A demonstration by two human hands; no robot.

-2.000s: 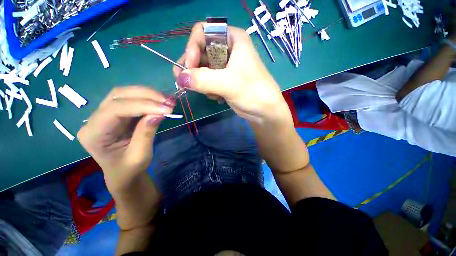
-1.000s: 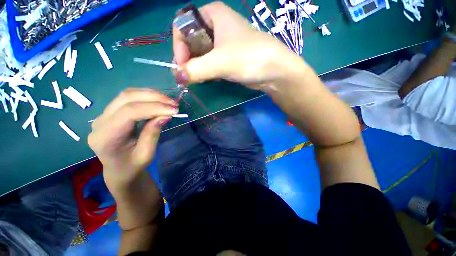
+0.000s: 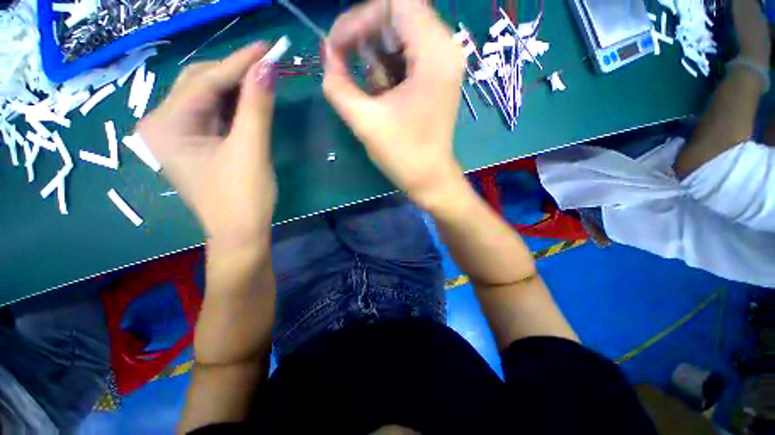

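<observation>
My left hand [image 3: 223,127] pinches a short white strip [image 3: 277,51] between thumb and finger. My right hand [image 3: 399,102] is raised over the mat and blurred. A thin silver-grey rod [image 3: 302,17] runs from its fingertips to the top edge. A dark and silver hand tool [image 3: 384,66] lies in its palm, partly hidden by the fingers. The hands are apart. Red lead wires [image 3: 297,68] lie on the mat between and behind them. Whether any wire is on the rod cannot be told.
A blue tray [image 3: 136,41] of silver-grey parts and loose white strips [image 3: 126,206] are at left. Wired assemblies [image 3: 508,85] fan out right of centre. A digital scale [image 3: 613,34] stands beyond. A tiny white piece [image 3: 331,156] lies on the green mat. A person's arm [image 3: 722,127] is at right.
My hands have moved apart and up towards the back of the mat. The left hand took the white strip with it. The red wires that hung below the right fingertips no longer show there.
</observation>
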